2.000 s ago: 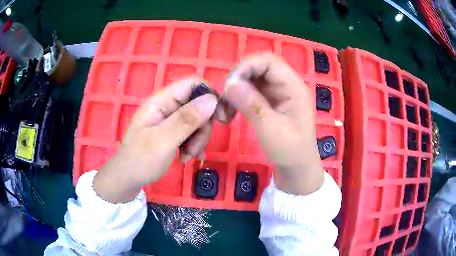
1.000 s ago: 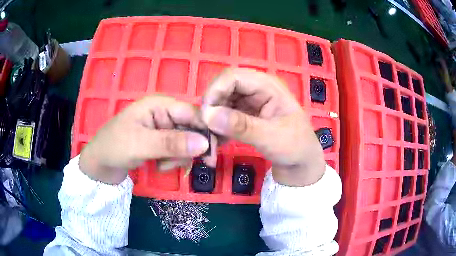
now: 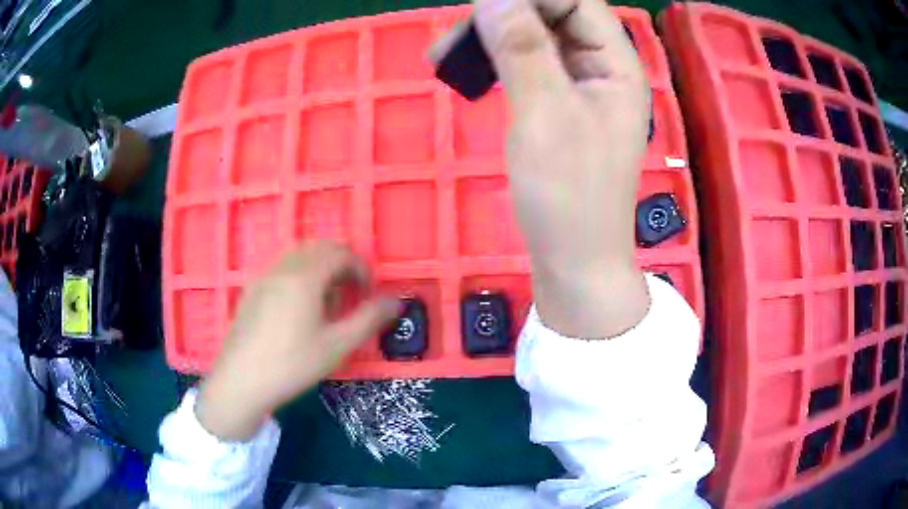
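Observation:
My right hand (image 3: 572, 149) is at the top of the view and holds a black watch body (image 3: 466, 66) by its fingertips above the red-orange foam tray (image 3: 408, 179). My left hand (image 3: 299, 333) is blurred over the tray's lower left, its fingertips at the edge of a watch body (image 3: 404, 329) that lies in a pocket. Whether it grips that body cannot be told. Another watch body (image 3: 486, 323) lies in a pocket to the right, and a tilted one (image 3: 659, 219) lies at the tray's right side.
A pile of thin silver pins (image 3: 386, 416) lies at the tray's near edge. A second foam tray (image 3: 732, 298) with black pieces stands at right. At left are a black heap with a yellow label (image 3: 78, 305), a brownish tub (image 3: 126, 157) and a bottle (image 3: 45, 136).
My hands have moved apart. My right hand has gone up and away with a black watch body. My left hand has moved down to the near pockets.

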